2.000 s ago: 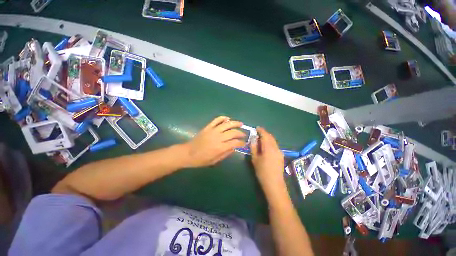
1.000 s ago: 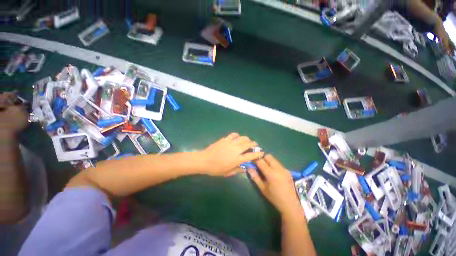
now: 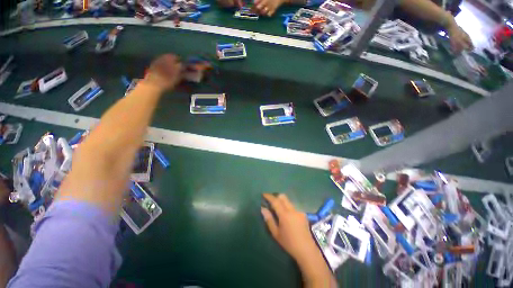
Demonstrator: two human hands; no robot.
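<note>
My left hand (image 3: 167, 70) is blurred and stretched out over the green belt, beside a dark, reddish-brown and blue part-assembled unit (image 3: 195, 70). Whether the fingers grip the unit cannot be told. My right hand (image 3: 286, 220) lies on the green work surface, fingers slightly apart, with nothing seen in it. A white frame with a blue cell (image 3: 277, 113) lies flat on the belt between my hands and the far side. Another such unit (image 3: 208, 103) lies to its left.
A heap of part-assembled units (image 3: 405, 219) lies right of my right hand, another (image 3: 42, 171) at left. A pale rail (image 3: 236, 149) divides surface and belt. A grey post (image 3: 450, 132) slants in at right. Other people's hands (image 3: 267, 7) are across the belt.
My hands have parted; the left has moved up and left over the belt. The small work between them is gone, and another unit lies on the belt. The view has shifted.
</note>
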